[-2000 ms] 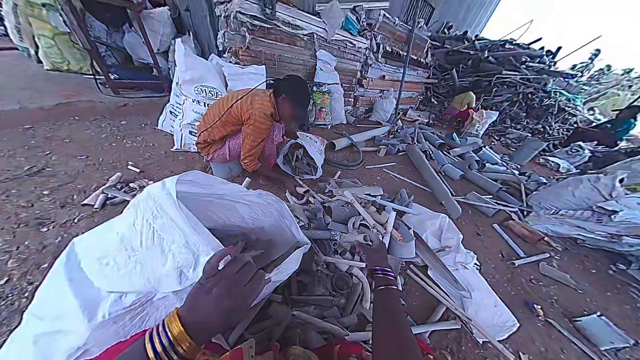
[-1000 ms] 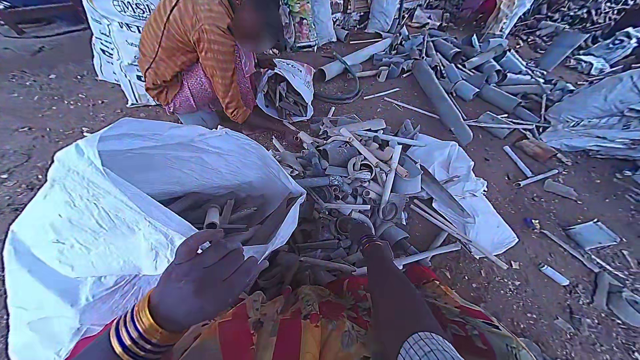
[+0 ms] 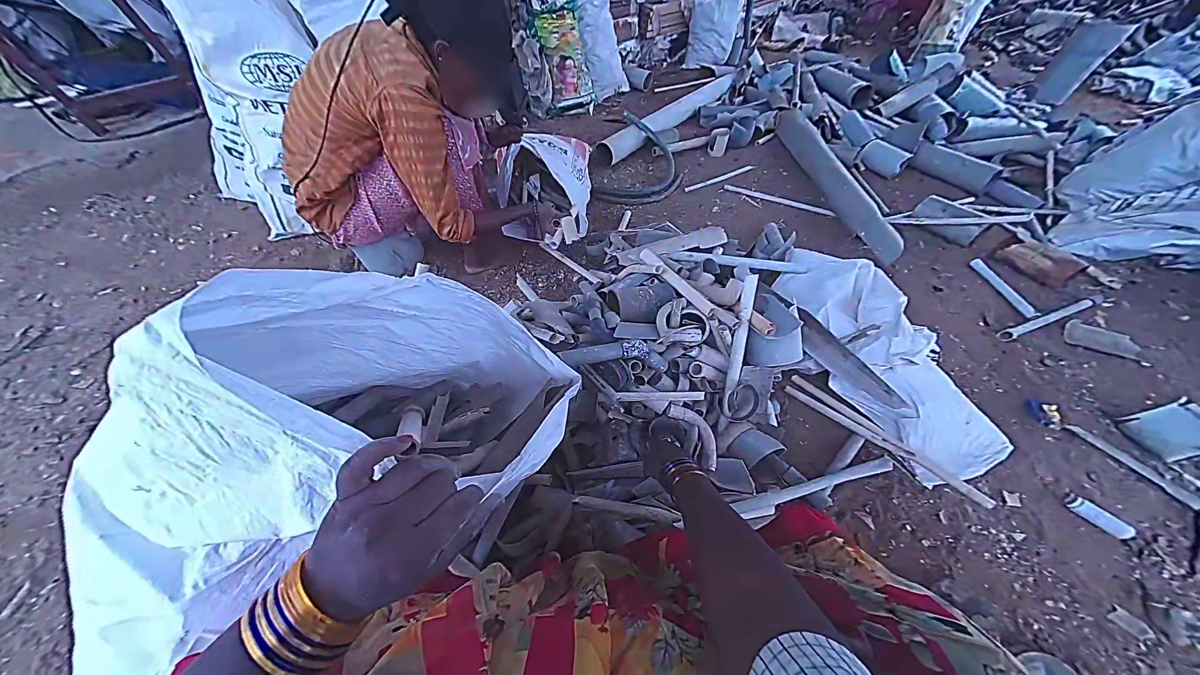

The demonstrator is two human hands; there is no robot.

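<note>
A large white woven sack (image 3: 225,394) lies with its mouth towards me, holding broken pipe pieces (image 3: 450,417). At its near rim is my left hand (image 3: 398,516), palm down, thumb apart beside a short pipe piece; whether it grips the rim or that piece is unclear. My right hand (image 3: 666,445) reaches into the heap of grey and white plastic pipe scraps (image 3: 656,309), right of the sack's mouth. Its fingers are partly hidden among the scraps, so a hold on a piece cannot be made out. A curved white pipe piece (image 3: 698,436) lies beside it.
Beyond the sack a person (image 3: 394,131) crouches, a hand at a smaller white sack (image 3: 558,173). A white sheet (image 3: 900,366) lies under the heap's right side. Larger grey pipes (image 3: 834,178) and a dark hose (image 3: 656,178) lie behind. Filled sacks (image 3: 234,84) stand back left.
The view has tilted down since two seconds ago. My left hand stays by the sack's rim, and my right hand, farther up the heap two seconds ago, is now in its nearer part.
</note>
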